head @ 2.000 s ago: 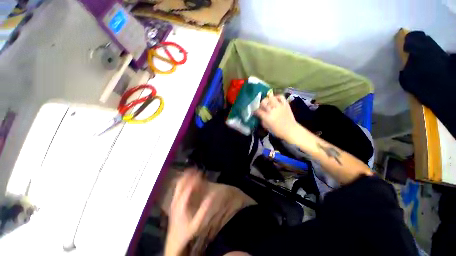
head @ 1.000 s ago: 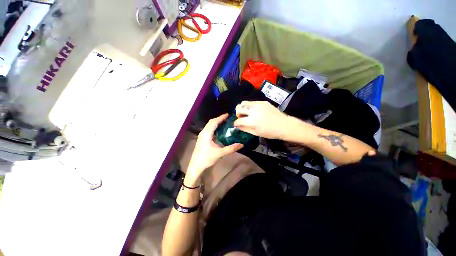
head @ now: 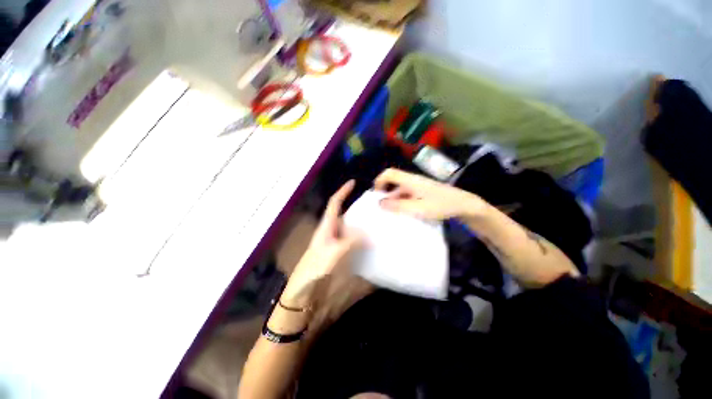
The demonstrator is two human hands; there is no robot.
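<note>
A white piece, like a sheet of tissue or thin cloth, is spread between my hands over my lap. My left hand holds its left edge, with thumb and fingers at the upper corner. My right hand holds its top edge with bent fingers. Both hands are slightly blurred. A dark green packet lies on a red-orange thing in the cloth-lined bin.
The bin with olive-green lining holds black cloth. Red and yellow shears and second scissors lie on the white machine table, below the machine head. A wooden-edged surface with black cloth stands at right.
The green packet has left my hands and lies in the bin. A white piece is now between my hands.
</note>
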